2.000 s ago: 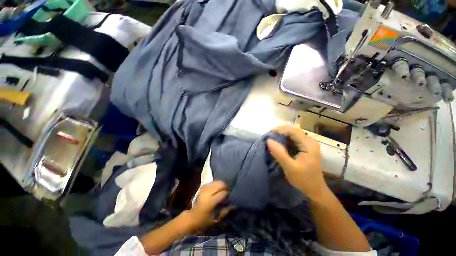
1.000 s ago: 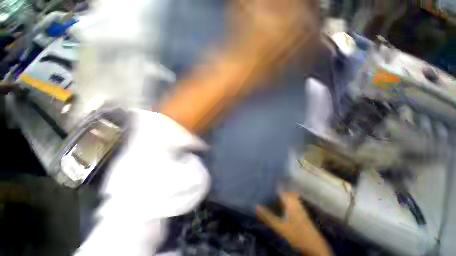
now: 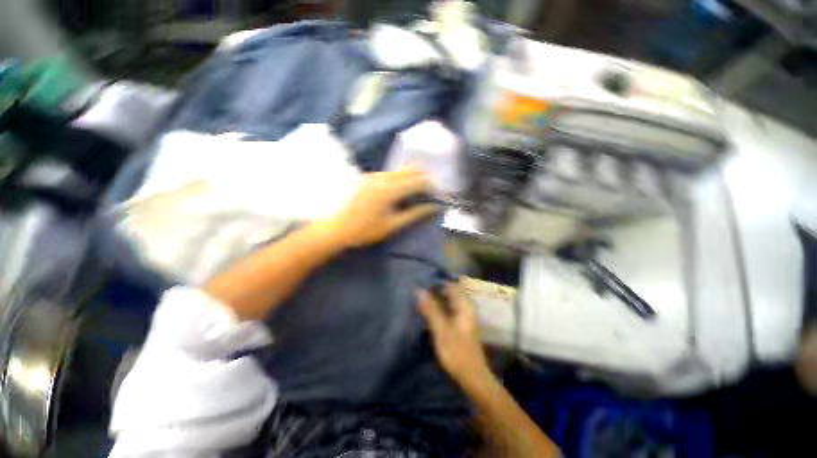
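Observation:
The blue-grey trousers [image 3: 358, 313] lie over the left of the table and down across my lap, with white pocket cloth [image 3: 233, 183] on top. My left hand [image 3: 385, 207] lies on the cloth just left of the machine's needle area, fingers pointing right. My right hand [image 3: 452, 322] grips the cloth's right edge at the table's front, below the needle area. The overlock machine [image 3: 618, 89] stands to the right of the cloth. The picture is blurred, so finger detail is unclear.
Dark thread snips [image 3: 618, 284] lie on the white table right of my hands. A blue basket [image 3: 618, 425] is below the table's front edge. A shiny metal tray [image 3: 36, 358] is at the far left. Part of another person's arm [image 3: 809, 367] may show at the right rim.
The view has shifted to the right. My left arm has come down from its blurred reach across the cloth to beside the needle area. My right hand, spread before, now grips the cloth edge.

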